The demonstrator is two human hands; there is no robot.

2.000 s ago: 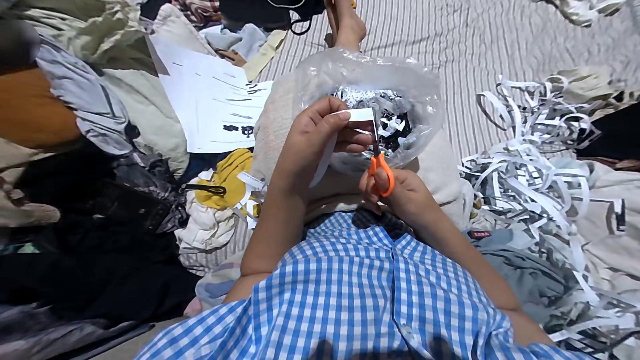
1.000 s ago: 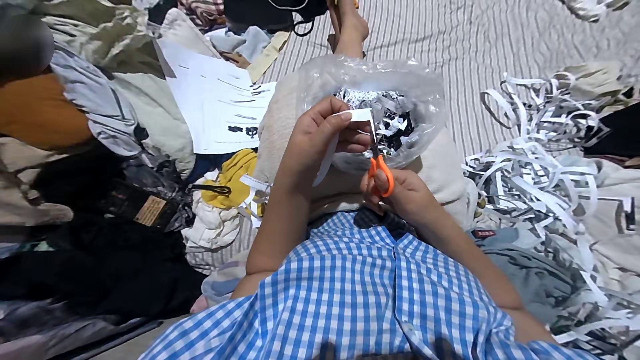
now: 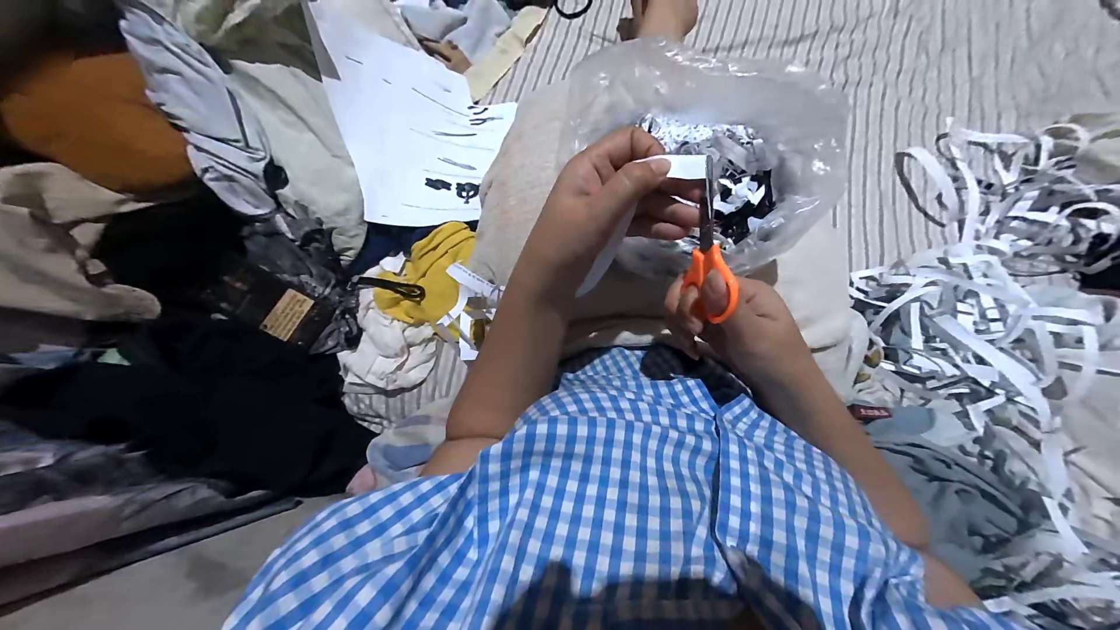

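Observation:
Between thumb and fingers, my left hand pinches a white paper strip, whose tail hangs down behind the hand. My right hand holds scissors with orange handles, their blades pointing away from me and lying across the strip's right end. The blades look nearly closed. Below both hands, on my lap, a clear plastic bag stands open with cut white and black paper pieces inside. Part of the bag is hidden by my left hand.
A heap of long paper strips lies at the right over clothes. Marked white paper sheets lie at the upper left. Beside my left forearm are a yellow cloth and some short paper strips. Dark clothes are piled at the left.

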